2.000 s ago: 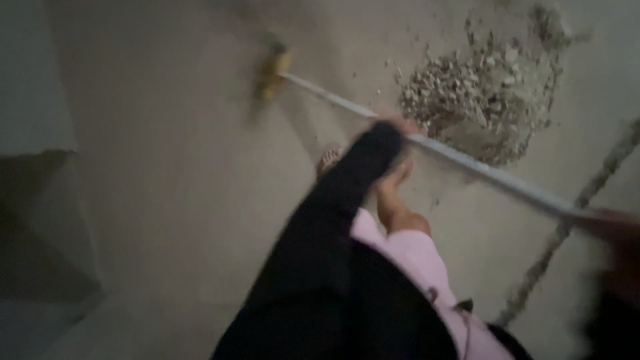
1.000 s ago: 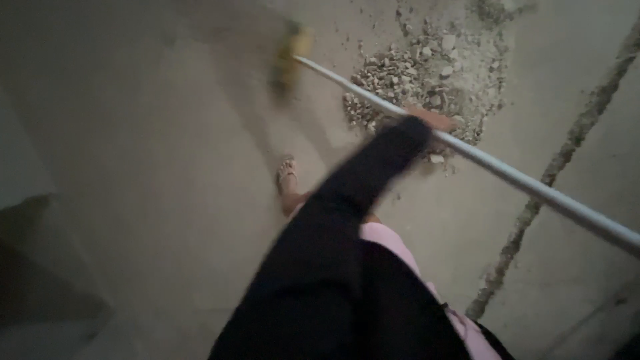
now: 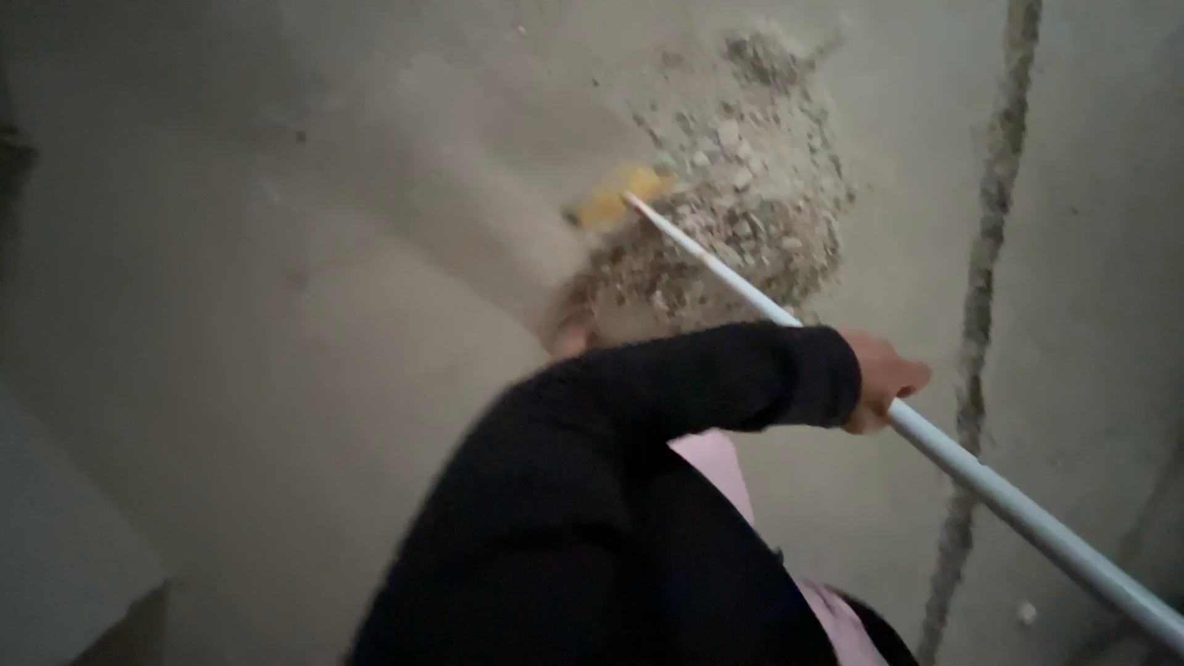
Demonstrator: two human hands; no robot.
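Observation:
My left hand point(image 3: 883, 379), at the end of a black sleeve, is closed around the pale pole of a broom point(image 3: 994, 486). The pole runs from the lower right edge up to the yellow broom head point(image 3: 618, 197), which is blurred and at the left side of a pile of rubble point(image 3: 740, 222). The pile is made of grey stone or concrete bits and dust. My right hand is out of view, and so is the pole's near end.
A rough, dark groove point(image 3: 990, 240) runs down the concrete floor point(image 3: 370, 407) on the right. One blurred foot point(image 3: 572, 324) is near the pile's lower left edge. A pale surface with a dark corner point(image 3: 134, 629) lies at the lower left. A small chip point(image 3: 1027, 612) lies right of the groove.
The broom head, apart from the rubble in both earlier frames, is now at the pile's left side. My right hand, partly visible at the right edge two seconds ago, is out of view.

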